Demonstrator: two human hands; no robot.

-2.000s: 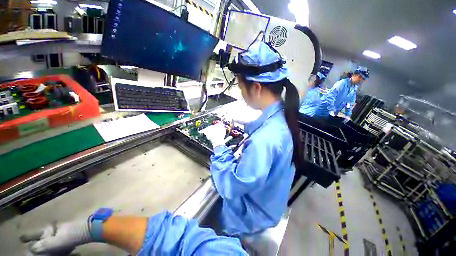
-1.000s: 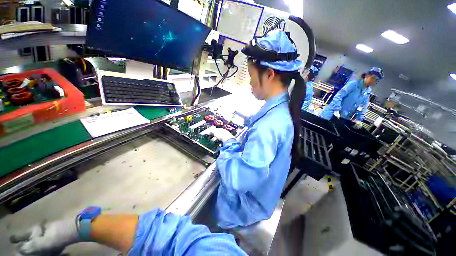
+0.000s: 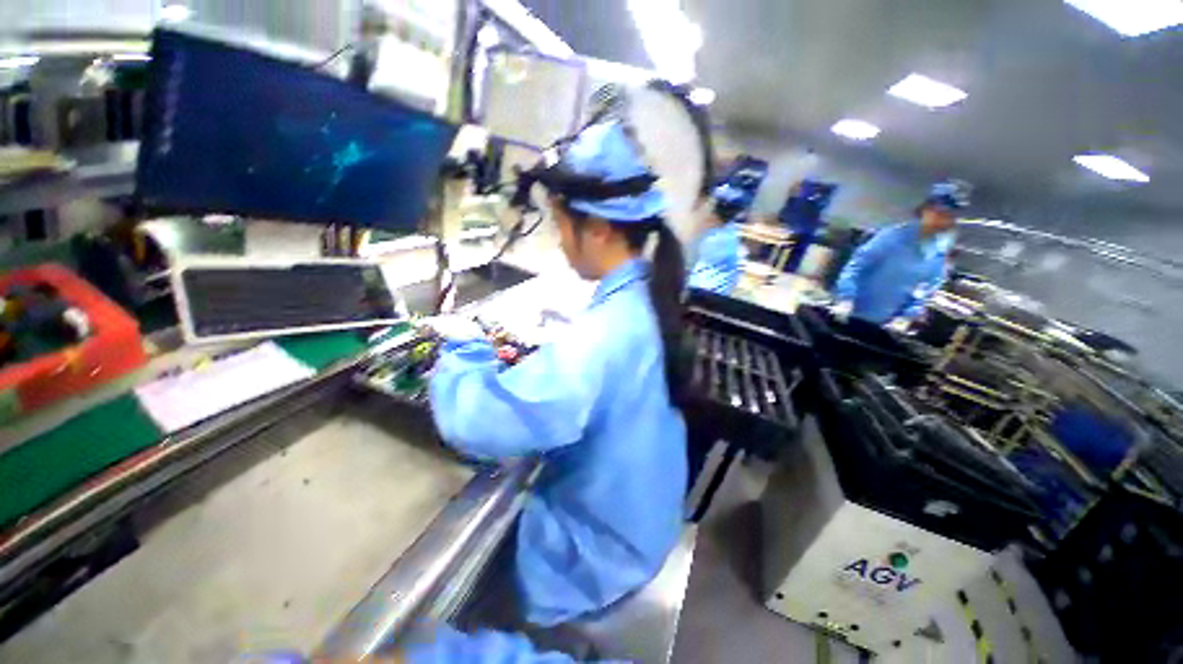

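Note:
My left sleeve and a strip of wrist show at the bottom edge; the hand itself is cut off by the frame. My right hand is out of the picture. The pale conveyor bed point(image 3: 273, 519) lies in front of me, with a silver rail point(image 3: 435, 558) along its near side. Farther along it, a dark green circuit board point(image 3: 400, 368) lies in front of another worker, partly hidden by that person's blue sleeve. The picture is blurred.
A worker in blue point(image 3: 590, 428) stands at the conveyor's near side. A white AGV cart point(image 3: 882, 571) carries black bins at lower right. A keyboard point(image 3: 288, 298), monitor point(image 3: 286, 136) and red-orange tray point(image 3: 110, 340) are at left. Another worker point(image 3: 895, 270) stands beyond.
The view has swung right, bringing the AGV cart in. My left arm has dropped towards the bottom edge and its gloved hand has left the picture. The near worker's arm now covers more of the board.

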